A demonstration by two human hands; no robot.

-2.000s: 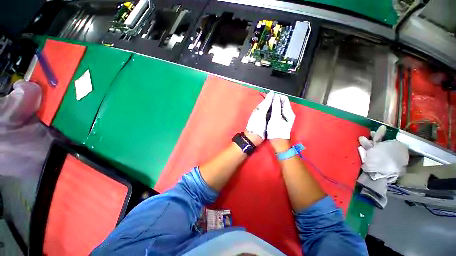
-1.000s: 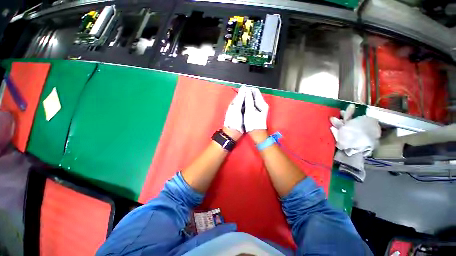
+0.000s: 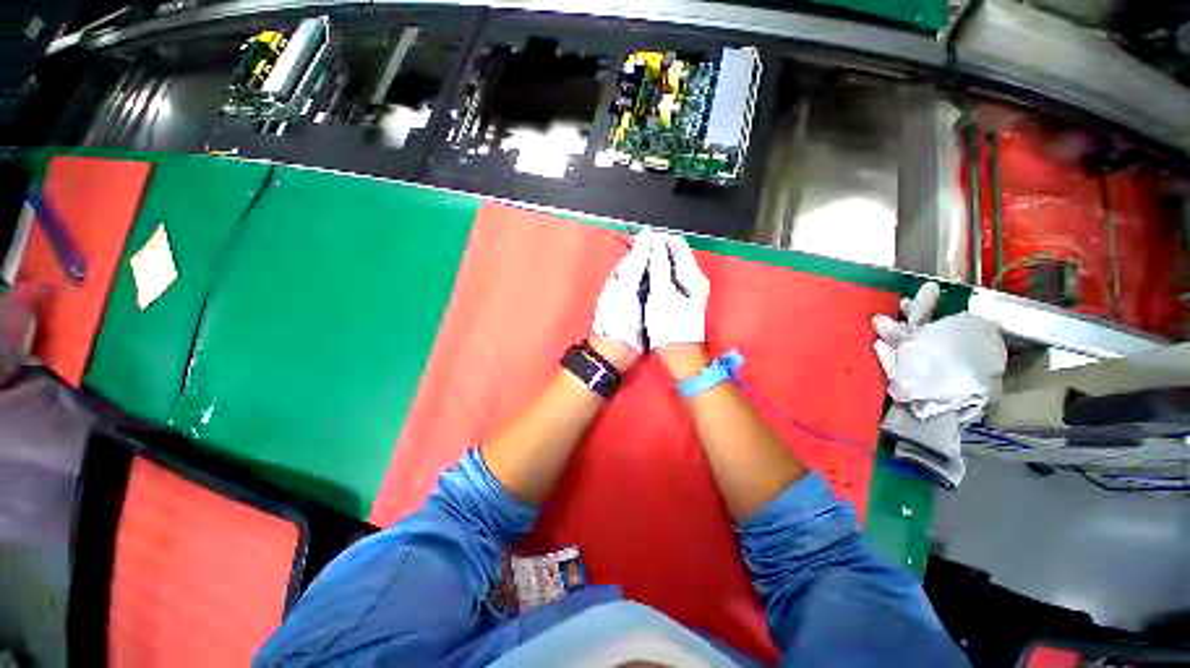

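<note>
My left hand (image 3: 623,300), white-gloved with a black watch at the wrist, rests on the red mat (image 3: 522,300) near the bench's far edge. My right hand (image 3: 677,295), also white-gloved, lies against it, with a light blue wrist strap (image 3: 710,375) and its thin cord. The fingers are together and point at the conveyor. A small dark line shows at the left fingertips; whether it is a held tool cannot be told. The palms are hidden.
Beyond the edge, black pallets (image 3: 587,196) hold two power boards (image 3: 685,115) (image 3: 281,65). Crumpled gloves (image 3: 946,365) lie at right. A yellow note (image 3: 153,268) lies on the green mat (image 3: 333,300). A red-lined black tray (image 3: 196,568) is at lower left. Part of another person (image 3: 16,333) shows at far left.
The camera view has shifted. My hands stay pressed together at about the same place on the red mat. The boards stay in their pallets.
</note>
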